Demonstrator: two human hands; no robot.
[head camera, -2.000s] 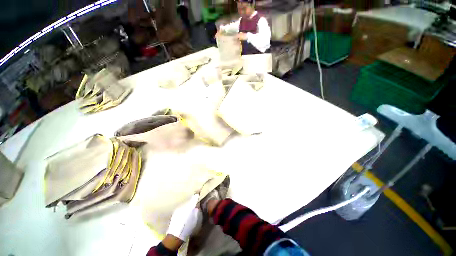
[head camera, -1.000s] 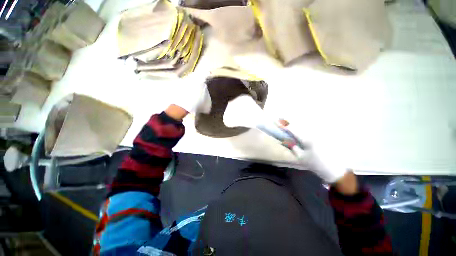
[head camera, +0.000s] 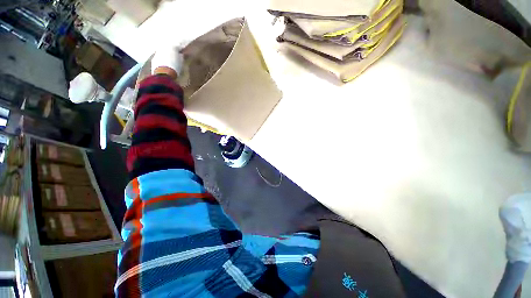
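A beige bag body (head camera: 244, 96) stands open near the table edge, its darker lining showing through the mouth. My left hand (head camera: 167, 60) in a white glove is at the far-left rim and appears to grip it; the fingertips are blurred against the pale table. The steamer head (head camera: 517, 224), wrapped in white cloth, is at the right edge with its grey-blue handle running out of the bottom corner. My right hand is out of the picture or cut off there.
A stack of flat bag bodies (head camera: 343, 35) with yellow edges lies on the white table (head camera: 407, 145). Another bag piece (head camera: 521, 110) is at the right edge. A stand (head camera: 87, 88) and curved pale tube are at left, beyond them a rack of boxes (head camera: 73, 195). A small dark-and-white object (head camera: 236, 152) is below the table edge.
The view has swung left. My left hand has left the bag in front of me and reached to the one by the edge. The steamer head is out of the bag, off right.
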